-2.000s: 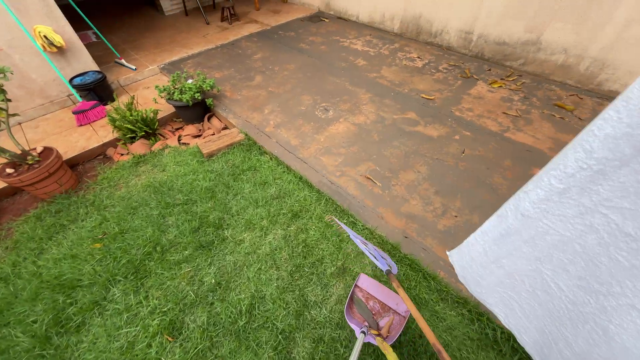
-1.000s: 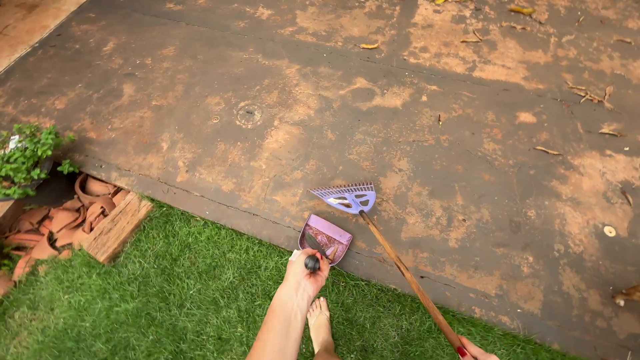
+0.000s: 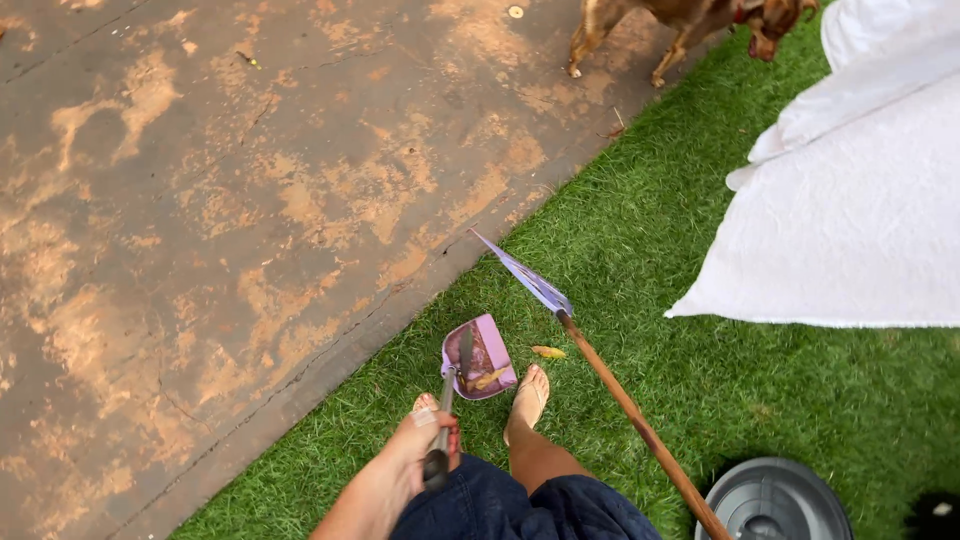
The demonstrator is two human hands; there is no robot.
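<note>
My left hand is closed around the long handle of a pink dustpan, at the bottom centre. Dry leaves and what looks like a dark blade lie in the pan, above the grass before my feet. A light-purple plastic leaf rake on a wooden handle is to the right, its head near the edge of the paving. The rake's handle runs out at the bottom edge; my right hand is not in view. A yellow leaf lies on the grass between pan and rake.
A brown dog stands at the paving's edge, top right. White cloth hangs at the right. A round dark grey lid is on the grass at bottom right. Stained concrete paving covers the left, bordering the lawn.
The view has turned to the right. The dustpan and rake head have moved from the paving's edge to over the lawn. The right hand, seen a second ago on the rake handle, has left the view.
</note>
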